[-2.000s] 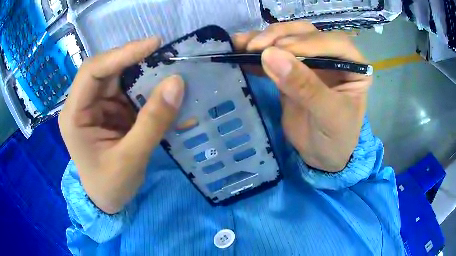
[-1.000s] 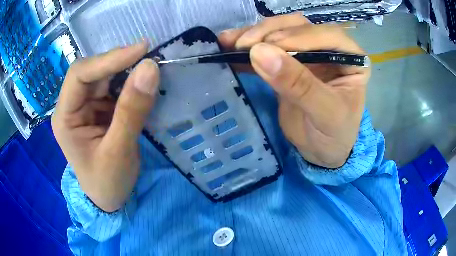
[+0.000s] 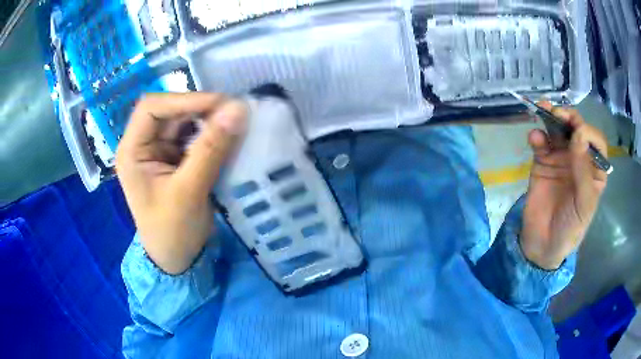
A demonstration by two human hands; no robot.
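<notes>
My left hand (image 3: 176, 175) holds a grey phone middle frame (image 3: 270, 154) by its upper left end, tilted in front of my smock. The frame has black edging and rows of oval slots. The hand and the frame's top end are blurred. My right hand (image 3: 566, 172) is apart from the frame at the right and holds black tweezers (image 3: 557, 126). Their bright tips point up and left, at the near edge of the blister tray (image 3: 422, 112). I cannot tell whether the tips hold anything.
Another middle frame (image 3: 464, 59) lies in the tray's right pocket. Blue carrier film (image 3: 105, 56) lies over the tray's left part. Blue plastic bins (image 3: 63, 280) stand at the lower left, with blue also at the lower right (image 3: 597, 326). Stacked trays (image 3: 622, 56) show at the far right.
My right hand has moved right with the tweezers, away from the held frame. My left hand and the frame have shifted slightly down and right. More of the tray now shows.
</notes>
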